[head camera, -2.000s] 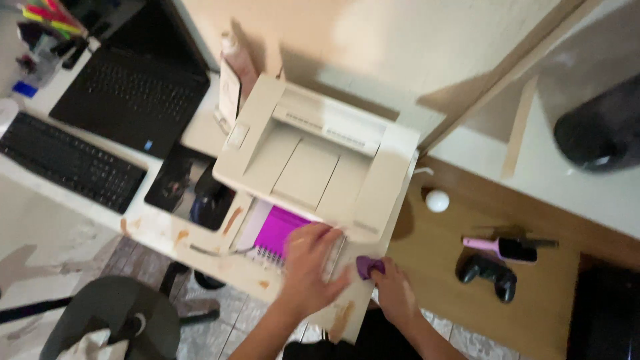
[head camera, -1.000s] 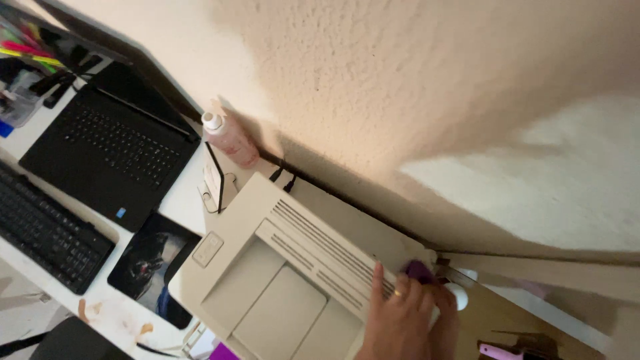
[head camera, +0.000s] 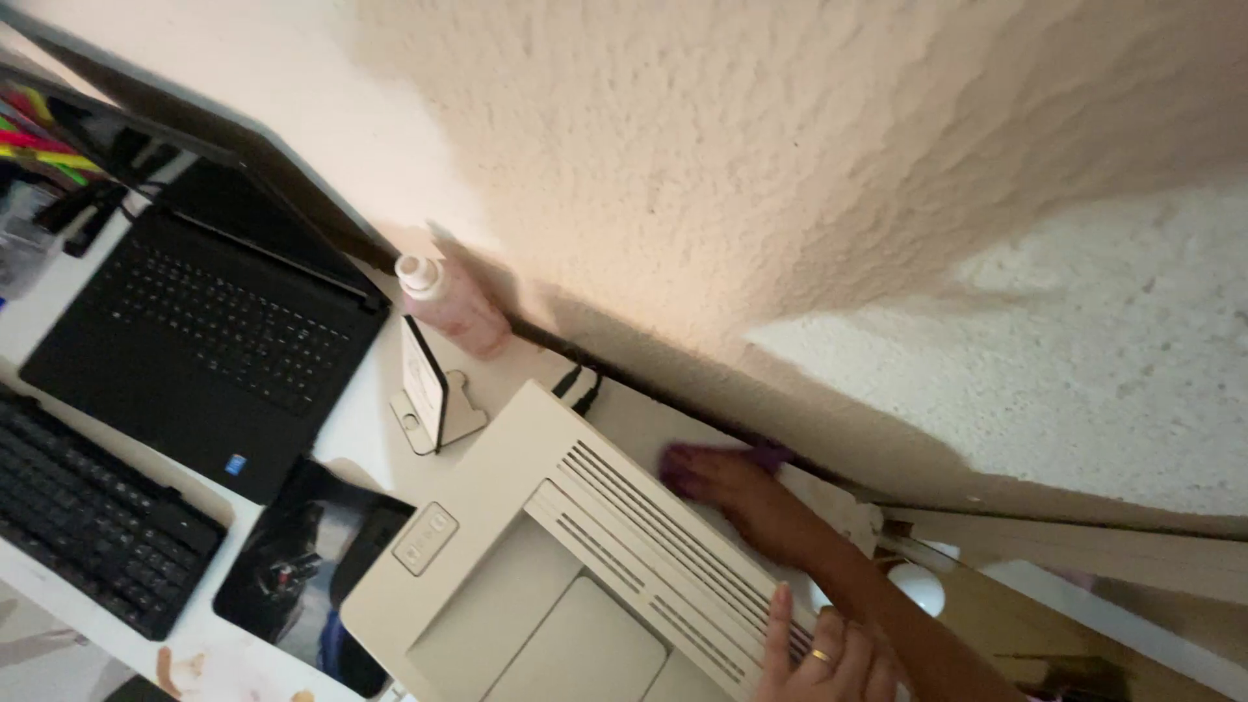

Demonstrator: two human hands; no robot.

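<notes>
A purple cloth (head camera: 682,470) is bunched under my right hand (head camera: 726,487), which presses it on the white desk strip behind the printer (head camera: 575,604), beside the wall. My right arm reaches past the printer's right rear corner. My left hand (head camera: 824,663), with a ring on one finger, rests on the printer's top at the vent slots, its index finger extended; part of it is cut off by the lower frame edge. Dark cable plugs (head camera: 577,388) stick out at the printer's rear left.
Left of the printer stand a pink bottle (head camera: 456,307) and a small upright sign (head camera: 424,385) bearing writing. Farther left are an open laptop (head camera: 224,322), a black keyboard (head camera: 97,507) and a dark mouse pad (head camera: 292,575). A white round object (head camera: 916,588) lies at the right. The textured wall (head camera: 731,195) borders the desk.
My right hand has moved with the purple cloth from the printer's front right to behind it. My left hand has gone from the purple notebook to the printer's top. The view has shifted toward the wall.
</notes>
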